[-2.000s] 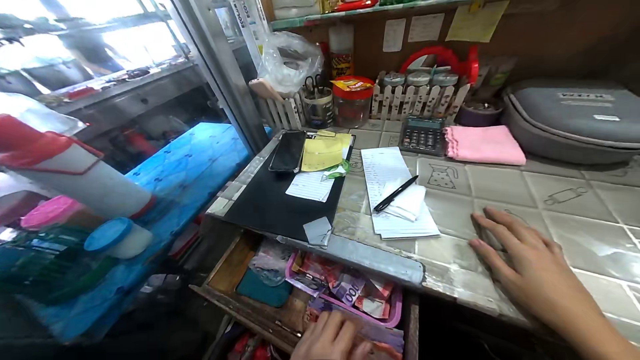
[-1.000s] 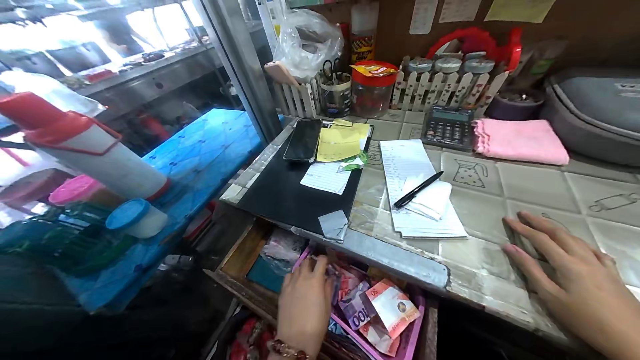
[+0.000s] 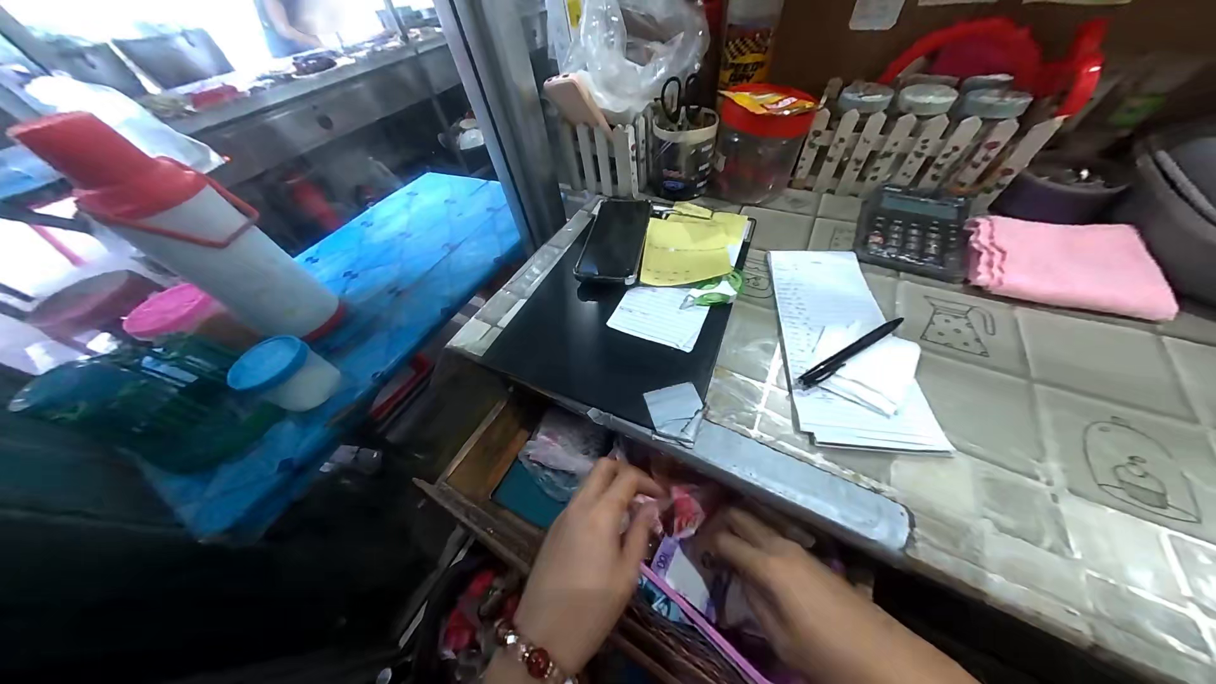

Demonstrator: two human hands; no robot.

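Note:
Both hands are inside the pulled-out wooden drawer [image 3: 472, 446]. My left hand [image 3: 597, 551], with a beaded bracelet at its wrist, is at the left part of a pink plastic tray [image 3: 698, 622], its fingers curled at a crumpled reddish banknote [image 3: 686, 510]. My right hand [image 3: 784, 579] reaches into the tray's right side, fingertips down among the banknotes; whether it holds one is hidden. A purple-and-white banknote [image 3: 679, 570] lies between the hands. Left of them in the drawer are a clear plastic bag [image 3: 562, 451] and a teal item [image 3: 527, 494].
On the tiled counter [image 3: 1092, 370] above lie a black clipboard [image 3: 560, 347], a phone [image 3: 614, 240], papers [image 3: 826, 294], a pen [image 3: 850, 352], a calculator [image 3: 912, 231] and a pink cloth [image 3: 1072, 266]. A blue-covered table [image 3: 418, 261] at left bears a thermos flask [image 3: 218, 256].
My right hand has left the countertop and moved down into the drawer beside my left hand. An orange-red banknote that lay flat in the tray a second ago no longer shows there.

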